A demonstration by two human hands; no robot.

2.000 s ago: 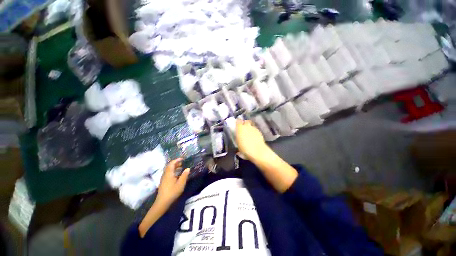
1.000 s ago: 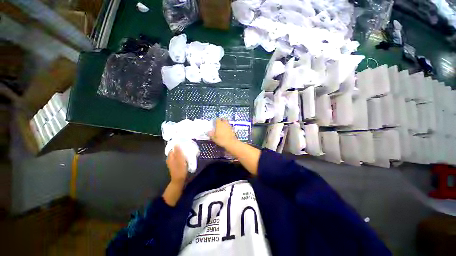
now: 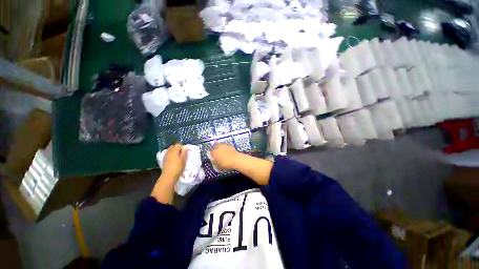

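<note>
My left hand (image 3: 174,161) is closed on a white wrapped product (image 3: 192,157) in the small heap at the table's near edge. My right hand (image 3: 225,156) is beside it, over the dark dimpled sheet (image 3: 210,131). Its fingers are closed, with a bit of white wrapped product (image 3: 212,161) showing at them, mostly hidden. Open retail boxes (image 3: 302,97) stand in tight rows to the right with lids raised. The nearest boxes hold white bundles or dark contents.
Another group of wrapped products (image 3: 178,79) lies beyond my hands. A bag of dark parts (image 3: 113,113) is at the left. A large white heap (image 3: 273,23) and a brown carton (image 3: 185,23) are at the back. A red stool (image 3: 458,136) stands at the far right.
The view has swung from the boxes to the left. My right hand has left the boxes and now is apart from the near heap. My left hand has moved from empty onto the bundles.
</note>
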